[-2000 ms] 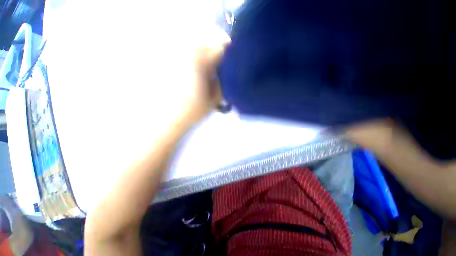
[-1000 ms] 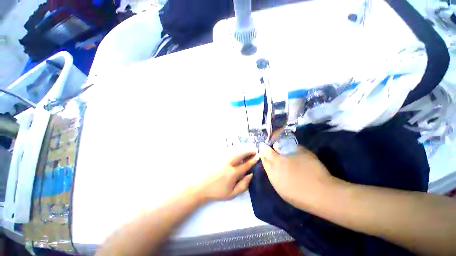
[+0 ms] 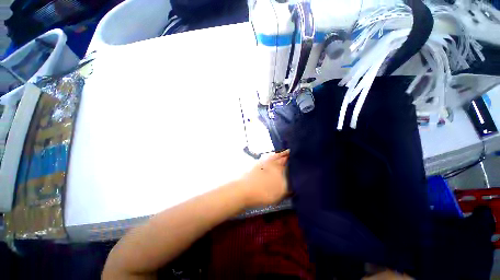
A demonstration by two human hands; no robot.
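A dark navy garment (image 3: 356,175) runs from under the machine's presser foot (image 3: 279,101) down over the table's front edge. The white sewing machine head (image 3: 271,49) with a blue stripe stands above it. My left hand (image 3: 268,178) is at the garment's left edge, in front of the needle plate, gripping the cloth; its fingertips are partly hidden by the cloth. Of my right hand (image 3: 386,273) only a small patch of skin shows at the bottom edge, below the cloth; its fingers are hidden or cut off.
White strips (image 3: 364,82) and a black strap (image 3: 414,41) hang over the machine at the right. Taped cardboard (image 3: 41,164) lies along the left of the white table (image 3: 148,136). A blue bin (image 3: 443,197) is below the table at the right. Red cloth (image 3: 263,246) covers the lap.
My right hand has left the presser foot and moved down, mostly out of sight. The garment now hangs long over the table's front. My left hand is lower, at the cloth's edge.
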